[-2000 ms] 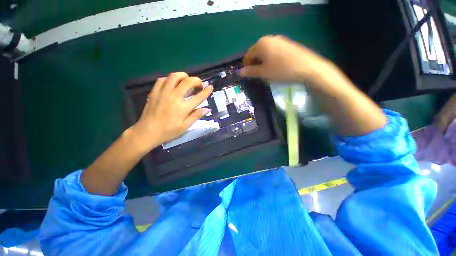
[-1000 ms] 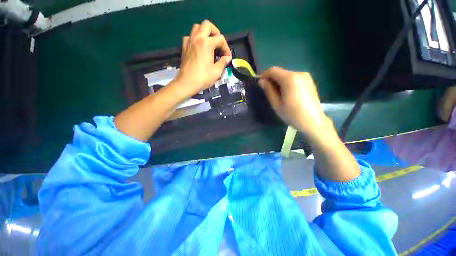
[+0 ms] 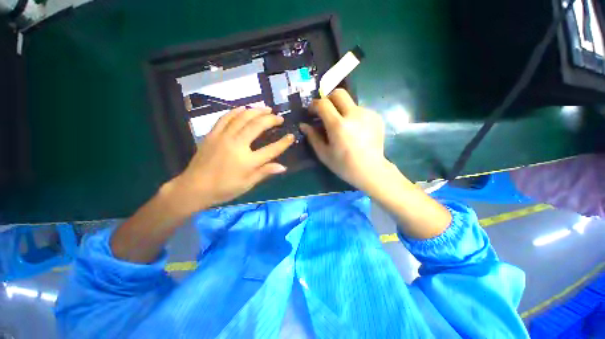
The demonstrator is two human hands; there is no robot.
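Observation:
An open tablet (image 3: 282, 85) lies in a black foam tray (image 3: 159, 99) on the green bench. Its pale battery pack (image 3: 229, 85) is on the left, the board with a teal patch (image 3: 304, 73) on the right. My left hand (image 3: 232, 151) rests over the tablet's lower middle, fingers spread; nothing shows in it. My right hand (image 3: 348, 136) is at the tablet's lower right, fingers bent. A cream strip with a dark end (image 3: 341, 73) sticks up from its fingers across the tray's right edge. Its fingertips' contact with the board is partly hidden.
A black strap (image 3: 494, 119) hangs across the right side. Another unit in a black tray (image 3: 587, 40) stands at the upper right. A person's pink sleeve (image 3: 564, 189) is at the right edge. The bench edge runs in front of me, above a floor with yellow lines (image 3: 517, 215).
My left hand has moved down from the board's top. My right hand has come in to the board's lower right with the strip. The pale ribbon at the bench edge is largely out of sight.

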